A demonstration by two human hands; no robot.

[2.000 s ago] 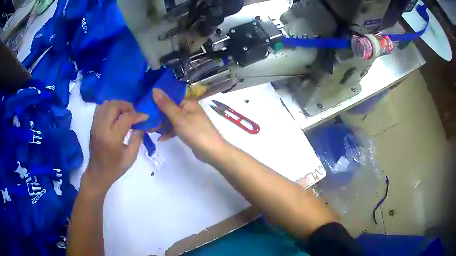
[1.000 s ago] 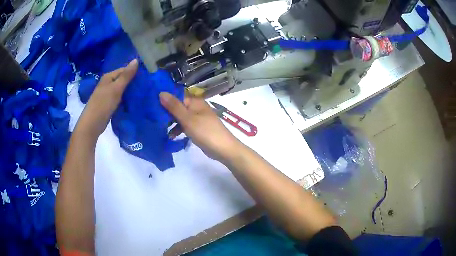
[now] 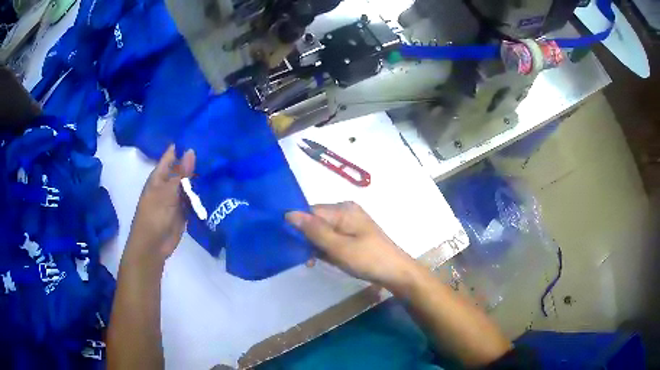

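A blue fabric pouch (image 3: pixel 246 173) with white print is spread over the white table (image 3: pixel 210 311), its far end by the needle area (image 3: pixel 271 108). My right hand (image 3: pixel 347 235) pinches its right near edge, thumb on top. My left hand (image 3: pixel 168 199) is at its left edge with thumb and finger close together, beside a small white strip-like part (image 3: pixel 193 199); the fingertips are blurred, but they appear to hold the edge. Red-handled thread snips (image 3: pixel 336 162) lie on the table to the right of the pouch.
A heap of blue pouches (image 3: pixel 51 217) fills the left side. The sewing machine (image 3: pixel 427 108) stands at the back, with blue tape (image 3: pixel 452 52) running past a pink-red guide roll (image 3: pixel 532 56). A white disc (image 3: pixel 622 43) is at far right. A plastic bag (image 3: pixel 492 217) lies on the floor.
The pouch now lies spread flatter toward me, with its print showing. My right hand has moved toward me and right with its edge. My left hand has moved down along the left edge.
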